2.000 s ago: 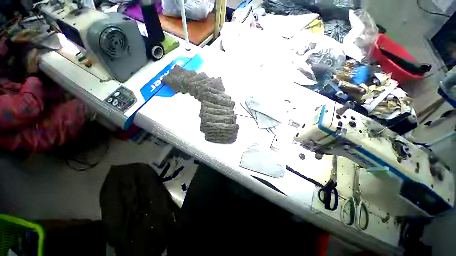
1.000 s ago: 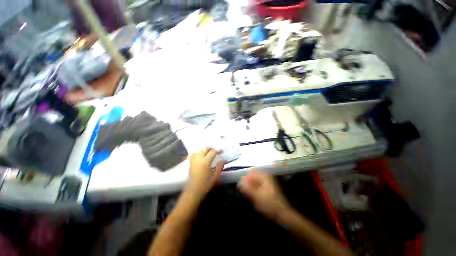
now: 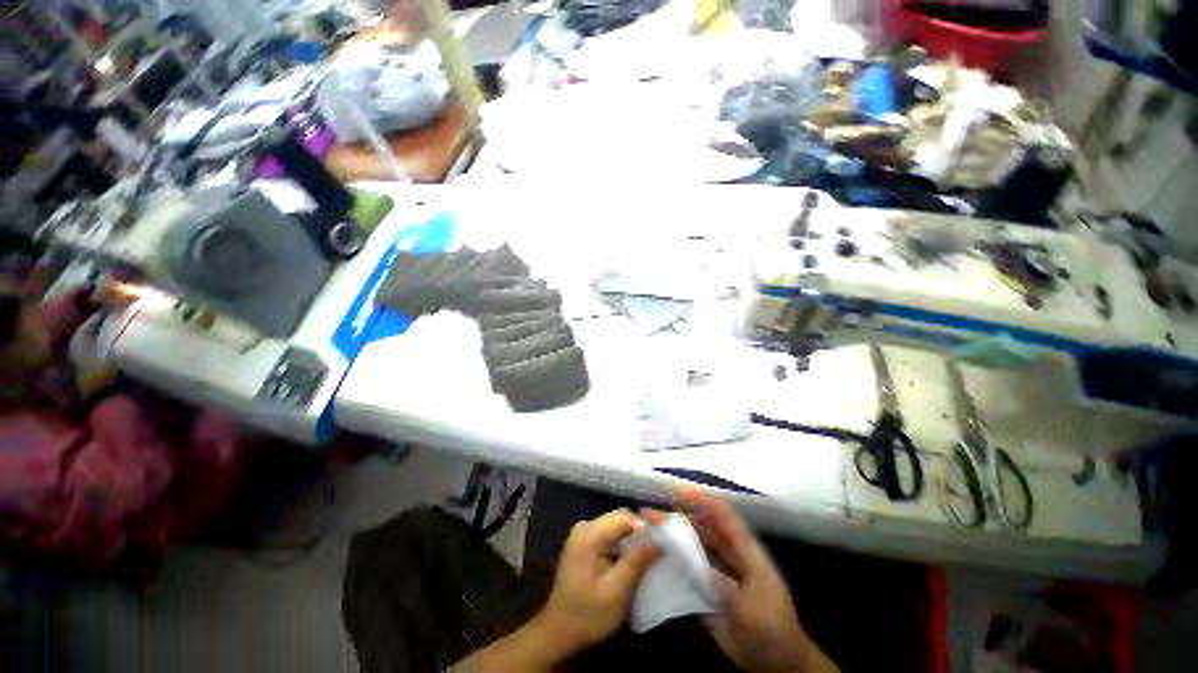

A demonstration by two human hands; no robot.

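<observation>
My left hand (image 3: 598, 579) and my right hand (image 3: 749, 585) hold one small pale grey fabric piece (image 3: 674, 575) between them over my lap. Its lower end hangs free below the fingers. Pale unturned pieces (image 3: 694, 413) lie near the table's front edge, with another pale piece (image 3: 644, 302) behind them. The dark grey-brown turned pieces (image 3: 532, 348) lie in an overlapping, bent row to the left. A thin dark sliver (image 3: 709, 480) lies at the table edge.
The lockstitch machine (image 3: 920, 283) stands at right, with black-handled scissors (image 3: 889, 454) and pale-handled scissors (image 3: 985, 480) before it. A neighbouring machine (image 3: 237, 256) stands at left, a person's pink sleeve (image 3: 105, 460) beside it. A scrap heap (image 3: 920, 118) and red basin (image 3: 972, 37) are behind.
Both hands have come into view since the first frame. The left hand has moved from the pale pile to the lap, and both hands now hold a pale piece. The camera view has shifted.
</observation>
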